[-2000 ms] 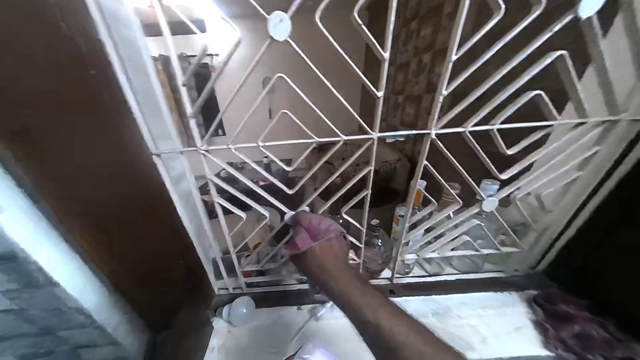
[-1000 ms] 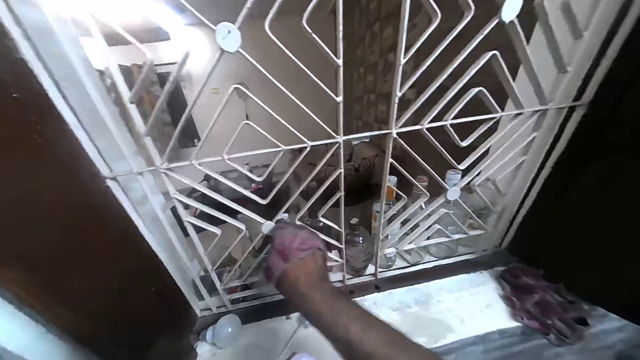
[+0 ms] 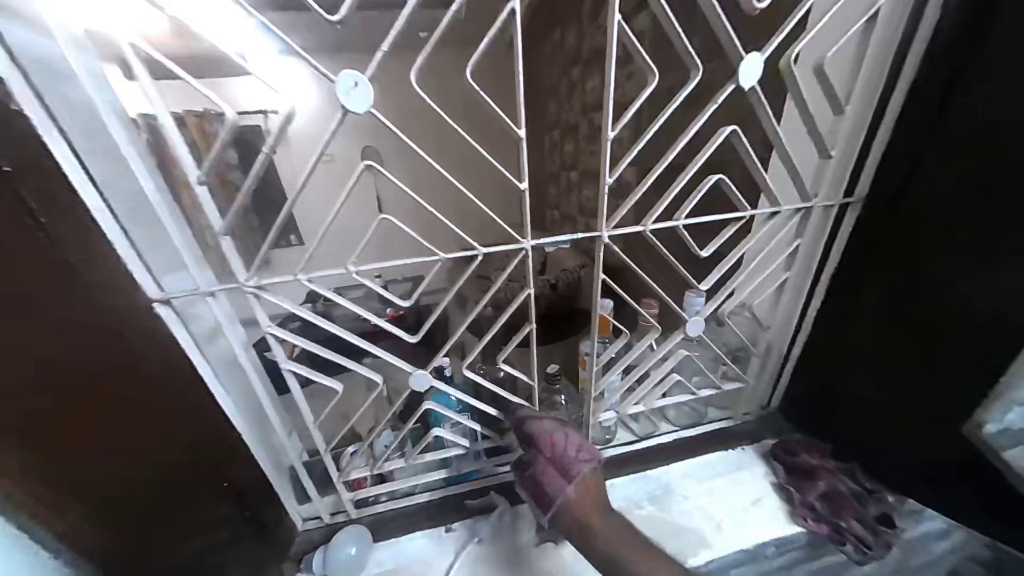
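Observation:
One hand, which looks like my right hand (image 3: pixel 578 488), reaches in from the bottom and grips a pink-purple cloth (image 3: pixel 552 452). The cloth is pressed against the lower bars of a white metal window grille (image 3: pixel 560 240), near its middle upright. Glass bottles (image 3: pixel 554 396) and a bottle with blue liquid (image 3: pixel 454 420) stand behind the bars close to the hand. My left hand is not plainly in view; a blurred pale shape (image 3: pixel 508 528) sits below the cloth and I cannot tell what it is.
A white light bulb (image 3: pixel 350 550) lies at the lower left of the white sill (image 3: pixel 688 508). A crumpled dark pink cloth (image 3: pixel 836 496) lies on the sill's right side. Brown shutters (image 3: pixel 104 360) flank the grille. Through the bars a room with a curtain (image 3: pixel 232 168) shows.
The hand with the cloth has moved right and down along the grille, from the lower left diamond pattern to near the middle upright. The blue bottle, hidden before, now shows.

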